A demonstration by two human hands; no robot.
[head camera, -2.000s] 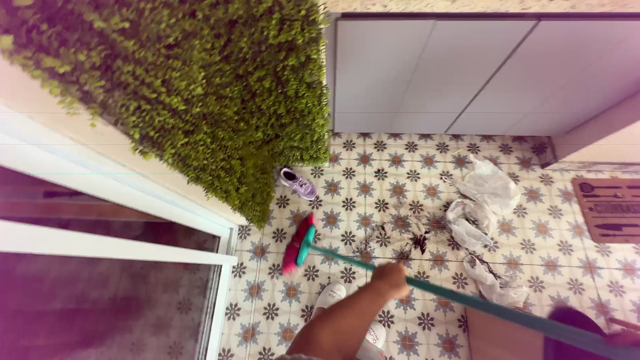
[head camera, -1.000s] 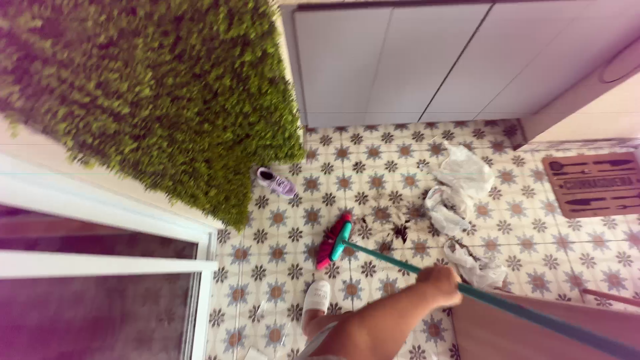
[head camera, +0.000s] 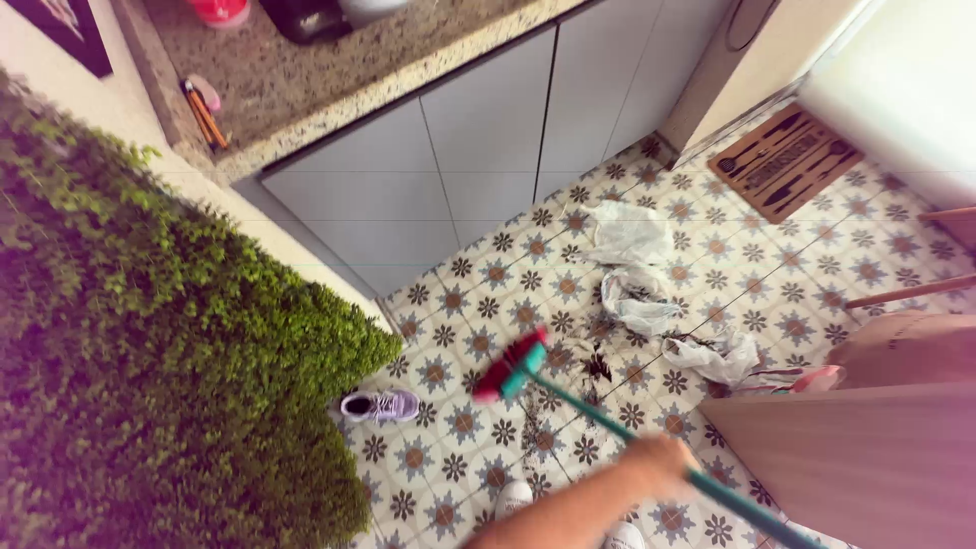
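My left hand [head camera: 659, 465] is closed around the green handle of a broom [head camera: 579, 408], its arm reaching up from the bottom edge. The broom's head [head camera: 512, 367], teal with red bristles, rests on the patterned tile floor left of a dark clump of dirt [head camera: 598, 364]. Fine dark debris [head camera: 534, 431] lies scattered below the head. Crumpled white plastic bags [head camera: 629, 232] lie to the right, one [head camera: 713, 357] with dark matter at its edge. My right hand is out of view; the handle's far end leaves the frame at lower right.
A lilac sneaker [head camera: 381, 406] sits beside the leafy green wall [head camera: 290, 366]. Grey cabinets [head camera: 366, 206] stand under a granite counter [head camera: 320, 114]. A brown doormat [head camera: 785, 162] lies at upper right, a large brown panel [head camera: 854, 450] stands at lower right. My white shoes [head camera: 515, 499] show below.
From two seconds ago, the broom head has moved away from the sneaker, toward the dark clump, with my left hand still on the handle. The view has turned, bringing the counter top into sight.
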